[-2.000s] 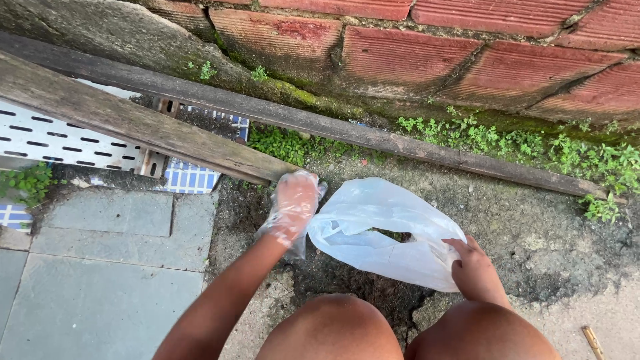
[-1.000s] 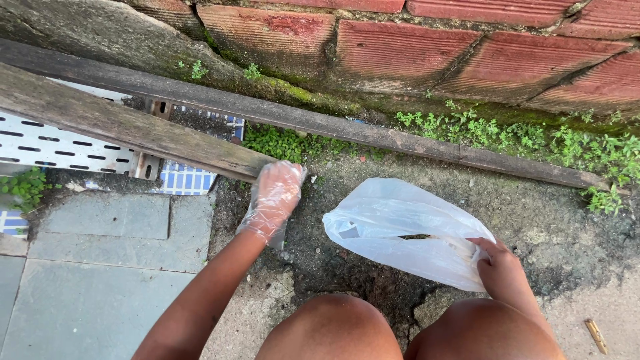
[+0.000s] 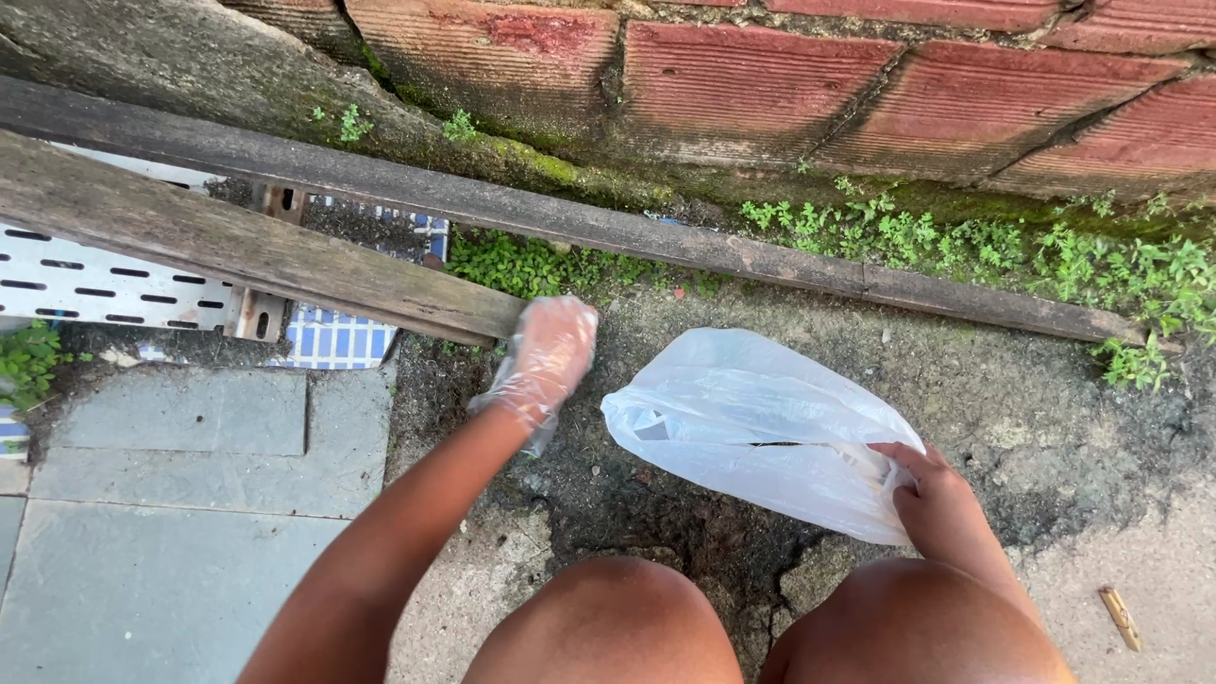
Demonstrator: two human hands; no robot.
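Observation:
My left hand [image 3: 554,353], in a clear plastic disposable glove, is at the lower end of a weathered wooden plank [image 3: 256,249], its fingers curled; whether it grips anything is hidden. To the right, my bare right hand [image 3: 936,489] pinches the rim of a translucent white plastic bag [image 3: 750,399] between thumb and fingers. The bag lies slanted over the dirt, its mouth a narrow slit. Small green weeds [image 3: 518,264] grow just above the gloved hand.
A red hollow-brick wall [image 3: 760,85] runs along the top, with a long dark wooden batten [image 3: 589,233] below it. Left are a white perforated metal tray [image 3: 114,285], blue-and-white tiles [image 3: 340,337] and grey slabs [image 3: 190,570]. A clothespin-like wooden piece [image 3: 1119,617] lies lower right.
The bag and my right hand have moved right, away from my gloved left hand, which was beside the bag's left edge. The bag's wide mouth has narrowed to a slit.

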